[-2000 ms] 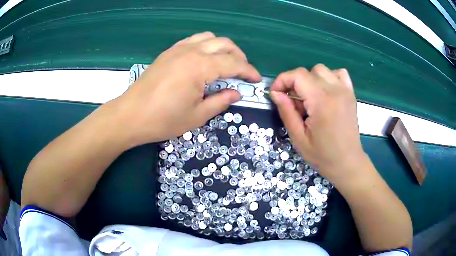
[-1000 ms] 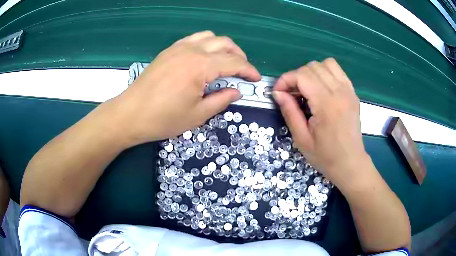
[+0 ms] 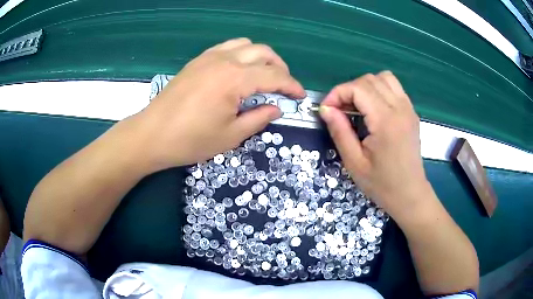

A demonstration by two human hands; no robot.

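A grey strip with recesses [image 3: 289, 105] lies along the white edge rail, its patterned left end showing beyond my left hand. My left hand [image 3: 234, 96] lies over the strip, with thumb and fingers gripping its two long edges. My right hand [image 3: 371, 125] pinches a thin tan stick [image 3: 346, 111], its tip at a recess of the strip. Whether a clear piece sits there is too small to tell. The black tray [image 3: 248, 219] in front of me holds many loose clear round pieces [image 3: 296, 241]. The strip's middle is hidden under my left hand.
A reddish-brown block [image 3: 474, 177] lies slanted at the right, across the white rail [image 3: 70, 98] and the dark green ledge. Another grey slotted strip [image 3: 22, 45] lies on the green conveyor belt [image 3: 146, 41] at the far left. Part of another person's arm shows at the left edge.
The strip on the belt has moved right, further into view. My right hand has shifted slightly, still pinching the stick at the strip. My left hand has stayed in place.
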